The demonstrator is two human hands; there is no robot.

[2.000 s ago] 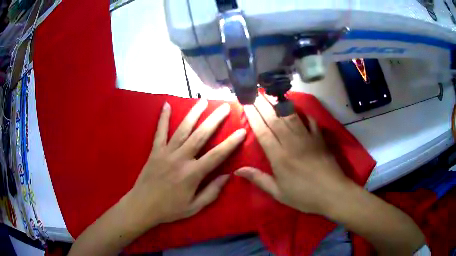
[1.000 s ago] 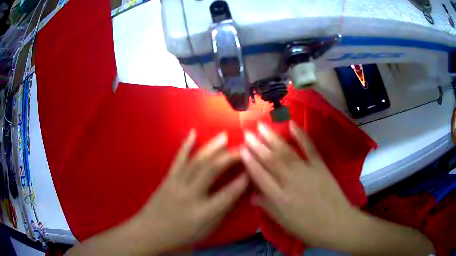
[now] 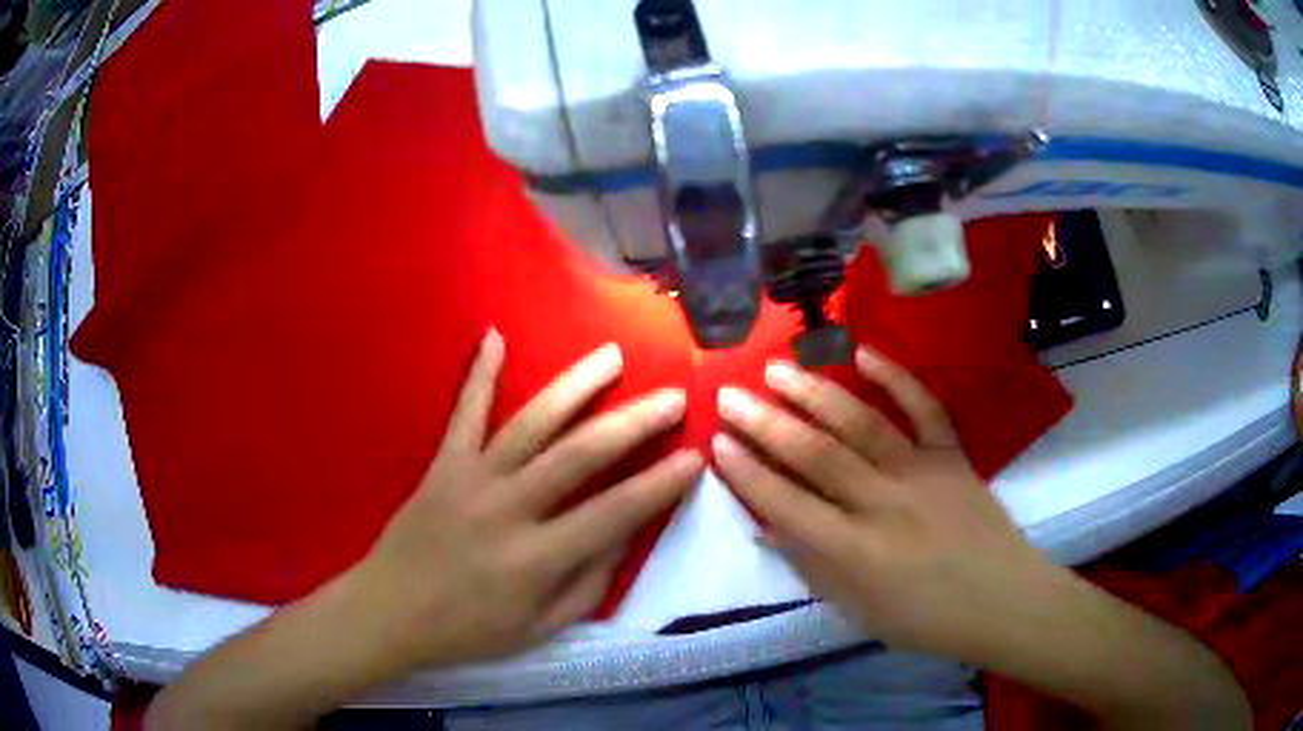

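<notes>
A large red garment panel (image 3: 315, 329) lies flat on the white machine table and runs under the head of the sewing machine (image 3: 857, 72). Its right part comes out beyond the needle area. My left hand (image 3: 529, 500) lies spread on the panel, left of and below the needle area. My right hand (image 3: 872, 500) rests with its fingertips on the cloth below the needle area, close to the left fingertips. Neither hand grasps the cloth. The needle and presser foot are hidden behind the silver loop (image 3: 705, 207) and glare.
A smartphone (image 3: 1079, 286) lies on the machine bed at right, partly covered by red cloth. The white table (image 3: 715, 571) has a rounded front edge near my forearms. More red cloth (image 3: 1186, 628) lies at lower right. Printed tape runs along the left edge.
The red panel has moved up and away under the head, uncovering white table in front and covering part of the phone. My hands were nearer the needle two seconds ago; the fingers remain spread.
</notes>
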